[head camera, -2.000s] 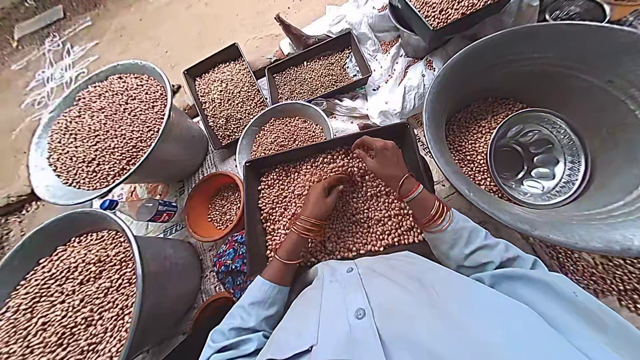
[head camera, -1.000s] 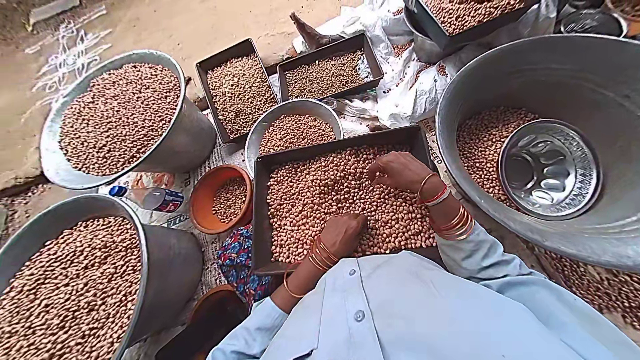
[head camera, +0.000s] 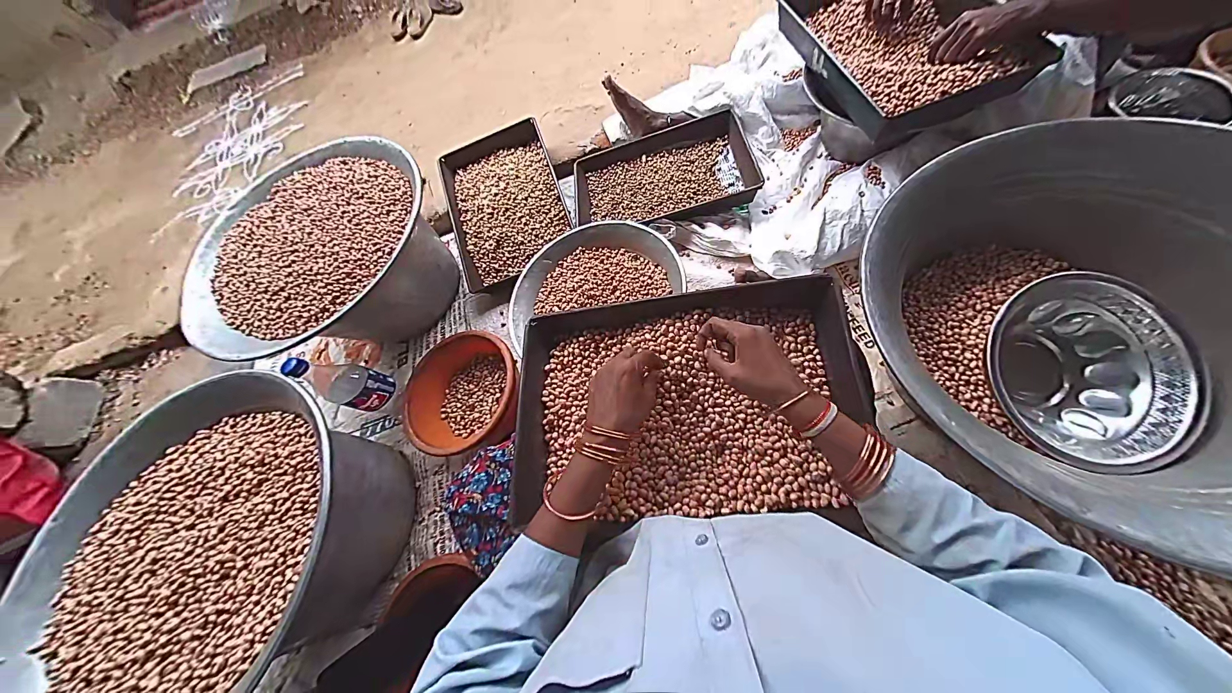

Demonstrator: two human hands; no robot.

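A dark rectangular tray lies in front of me, filled with round reddish-brown nuts or seeds. My left hand is over the tray's left half, fingers bent inward; whether it pinches a nut cannot be told. My right hand is beside it near the tray's far side, thumb and fingertips curled toward the left hand, and its contents cannot be made out. Bangles circle both wrists. Just beyond the tray is a round metal bowl of the same nuts.
Large metal tubs of nuts stand at left, near an orange bowl and a plastic bottle. At right, a wide metal tub holds nuts and a steel plate. Another person's hands are in a tray at upper right.
My hands have moved farther up the tray and closer together than one second ago. Another person's hands now show at the upper right as the view has shifted.
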